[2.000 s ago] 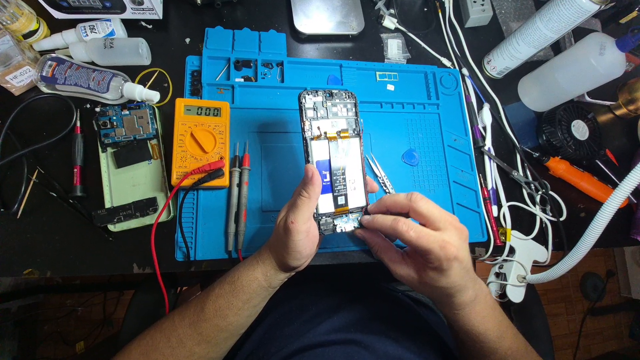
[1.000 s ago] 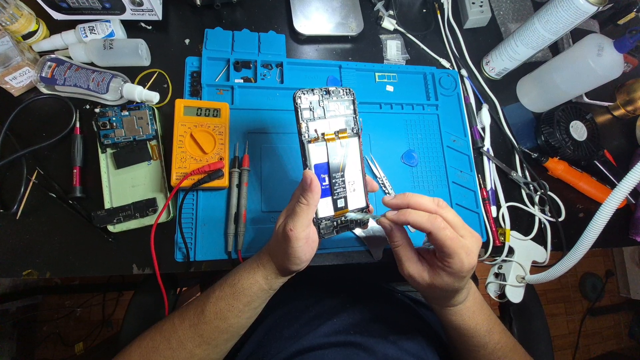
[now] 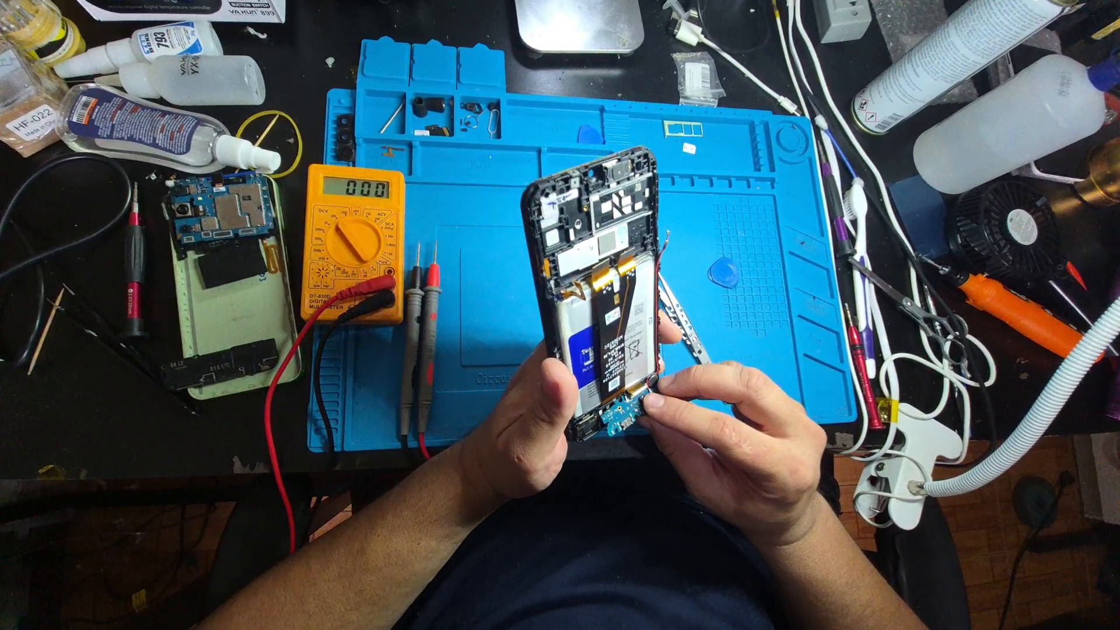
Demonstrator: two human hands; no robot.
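Note:
My left hand (image 3: 534, 420) holds an opened smartphone chassis (image 3: 595, 254) upright and tilted above the blue silicone repair mat (image 3: 490, 324). Its battery (image 3: 643, 328) and black-and-orange flex cables show. At the lower end sits a small blue circuit board (image 3: 624, 413). The thumb and index finger of my right hand (image 3: 735, 429) pinch a small dark part at this board's right edge; a thin red-and-black wire runs up the frame from there. Metal tweezers (image 3: 684, 322) lie on the mat, partly hidden behind the phone.
A yellow digital multimeter (image 3: 353, 243) and its probes (image 3: 418, 350) lie left. Beyond are a pale green phone cover (image 3: 232, 315) bearing a circuit board (image 3: 223, 208), a screwdriver (image 3: 134, 271) and bottles (image 3: 140, 131). On the right are scissors (image 3: 919, 306), cables, a small fan (image 3: 1006, 223) and a spray can (image 3: 954, 66).
The phone has turned and tilted in my left hand. My right thumb and index finger, apart from the phone one second ago, are now at its lower right edge, where the blue board shows.

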